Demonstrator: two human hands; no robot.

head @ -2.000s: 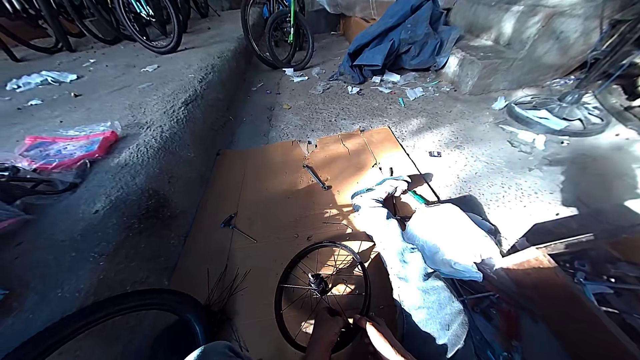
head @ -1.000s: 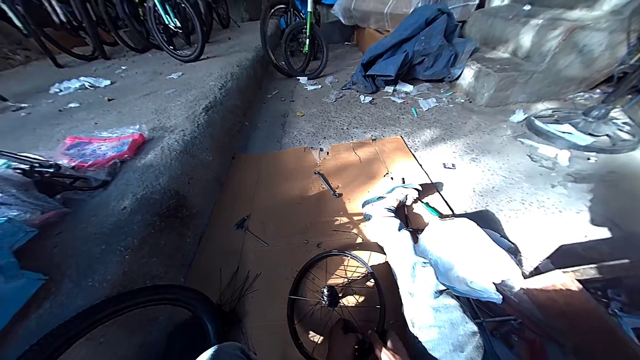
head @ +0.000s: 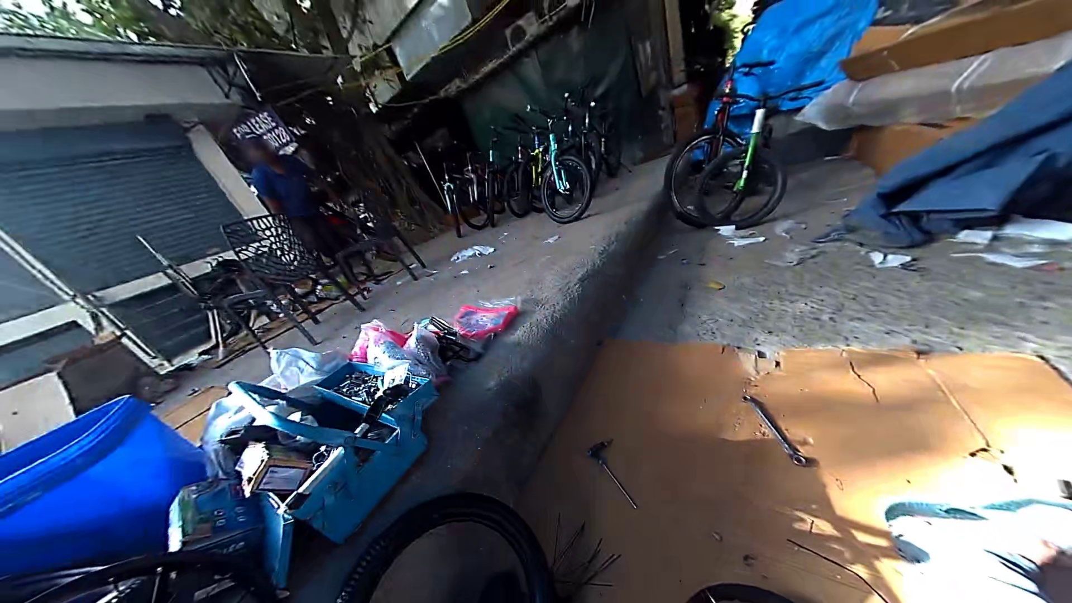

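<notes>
Neither of my hands shows in the head view. At the bottom edge, the top of a black wheel rim pokes up over the cardboard sheet. A combination wrench and a tool with a dark head and thin shaft lie on the cardboard. Loose spokes are bunched beside a black bicycle tire. At the lower right lies a sunlit white sack, with a blurred brown patch at its edge that I cannot identify.
Left on the raised kerb stand an open blue toolbox, a blue tub and plastic bags. Bicycles are parked behind, others at the kerb. A person in blue stands by metal chairs.
The view has swung up and to the left. My hands, which were at the small spoked wheel, have dropped out of view, and only the wheel's top edge shows.
</notes>
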